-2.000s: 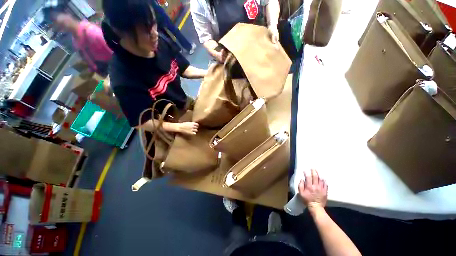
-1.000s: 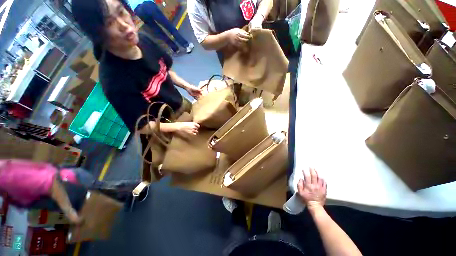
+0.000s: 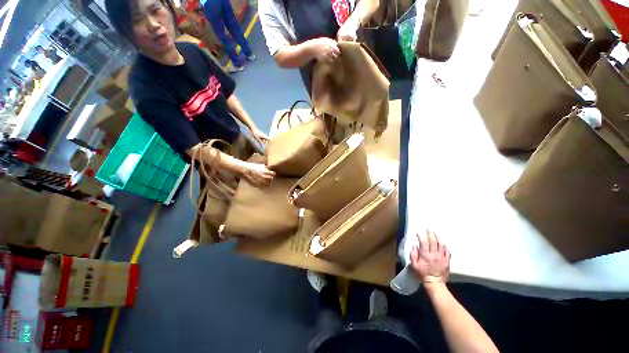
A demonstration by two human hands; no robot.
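Note:
My right hand [image 3: 430,260] rests on the corner of the white table covering [image 3: 461,214], fingers slightly apart, holding nothing that I can see. A small white roll or cup [image 3: 406,280] is beside it at the edge. My left hand is not in view. Nearest in front, two brown upright handbags, one [image 3: 355,231] and another behind it [image 3: 336,178], stand on a cardboard sheet [image 3: 272,254] with white tufts at their top corners. Slumped tote bags [image 3: 258,210] lie to their left. Structured handbags [image 3: 572,186] stand on the white table at the right.
A person in a black shirt [image 3: 183,93] has a hand on the totes. Another person [image 3: 303,27] holds up a brown bag [image 3: 350,86] at the stand's far side. A green crate [image 3: 148,162] and cartons [image 3: 88,281] with red edges are on the floor at left.
The far person's large bag has come away from the stand's bags and hangs from both hands. The black-shirted person has leaned back left. The person in pink is out of view. My right hand has not moved.

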